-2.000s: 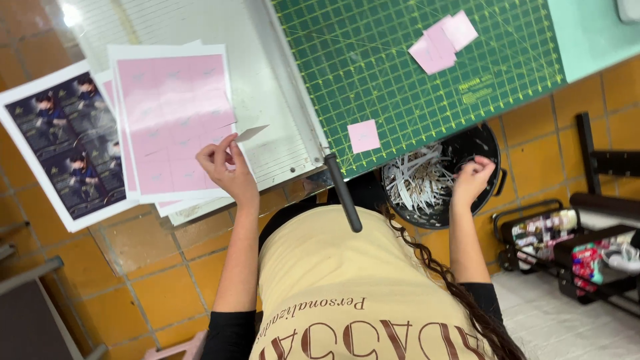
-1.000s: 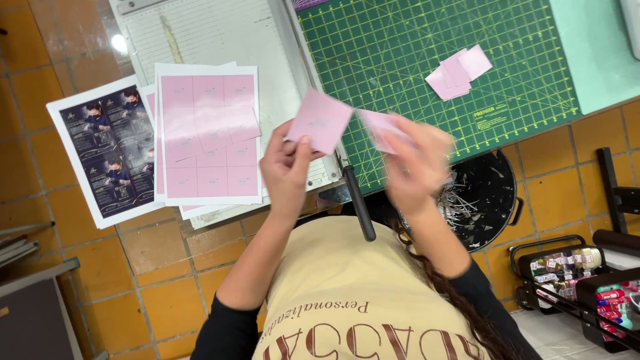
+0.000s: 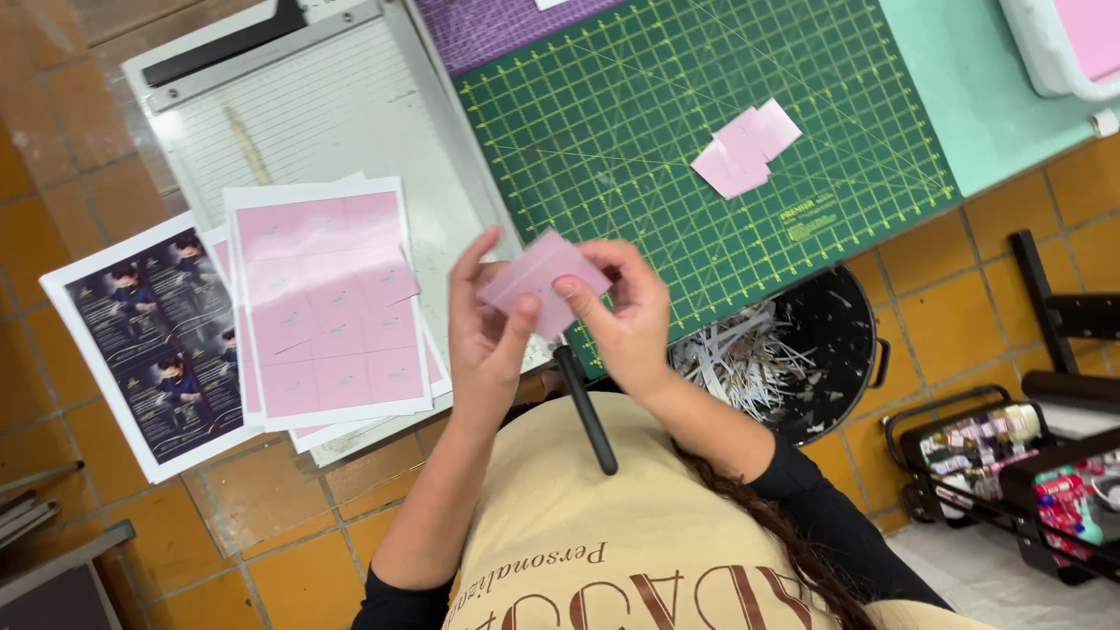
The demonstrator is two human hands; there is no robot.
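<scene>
My left hand [image 3: 490, 332] and my right hand [image 3: 621, 315] hold a few overlapping pink paper cards [image 3: 547, 280] between thumbs and fingers, above the near left corner of the green cutting mat [image 3: 630, 131]. Several more pink cards [image 3: 744, 153] lie overlapped on the mat's right half. At the left, printed pink sheets [image 3: 328, 306] rest on the paper trimmer [image 3: 306, 131], partly over a dark printed sheet [image 3: 157, 350]. The trimmer's black handle [image 3: 586, 411] points toward my body, just below my hands.
Under the mat's front edge stands a black bin [image 3: 822, 367] with paper strips [image 3: 744, 359]. A purple mat [image 3: 499, 31] adjoins the green one. A white tray [image 3: 1037, 52] is at the upper right. Racks with small bottles [image 3: 980, 446] stand at the lower right.
My right hand has come from over the bin to my left hand. The single pink card on the mat's near left corner has been picked up. The cards, apart one second ago, are now together.
</scene>
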